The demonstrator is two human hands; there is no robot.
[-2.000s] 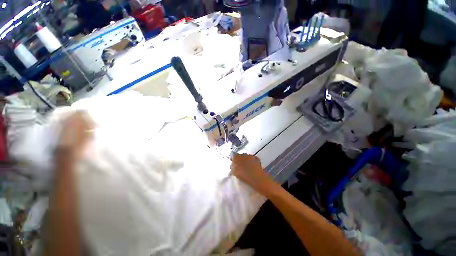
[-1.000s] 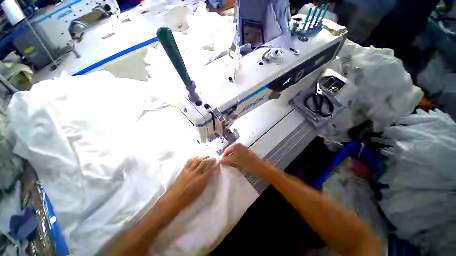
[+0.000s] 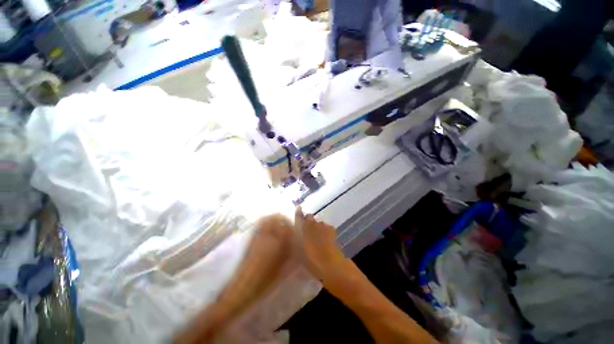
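Note:
A white garment piece (image 3: 155, 195) lies spread in folds over the table left of and below the needle area. My right hand (image 3: 315, 238) is just in front of the presser foot (image 3: 308, 187), fingertips together on the fabric edge. My left hand (image 3: 273, 235) is blurred and lies on the cloth right beside my right hand; its fingers are hard to make out. The white sewing machine (image 3: 357, 111) stands behind, with a green-handled rod (image 3: 242, 74) slanting above its needle end. Glare hides the fabric edge at the needle.
A grey tray (image 3: 412, 144) with black-handled scissors (image 3: 437, 144) sits right of the machine head. White cloth heaps (image 3: 528, 121) lie at right, with a layered pile (image 3: 572, 248) below. A blue-rimmed container (image 3: 431, 252) holds cloth at lower right. Another machine (image 3: 87, 33) stands at upper left.
My left hand came from the far left to beside my right hand. Over the last second, my right hand has shifted slightly down, and the cloth below the hands has bunched up.

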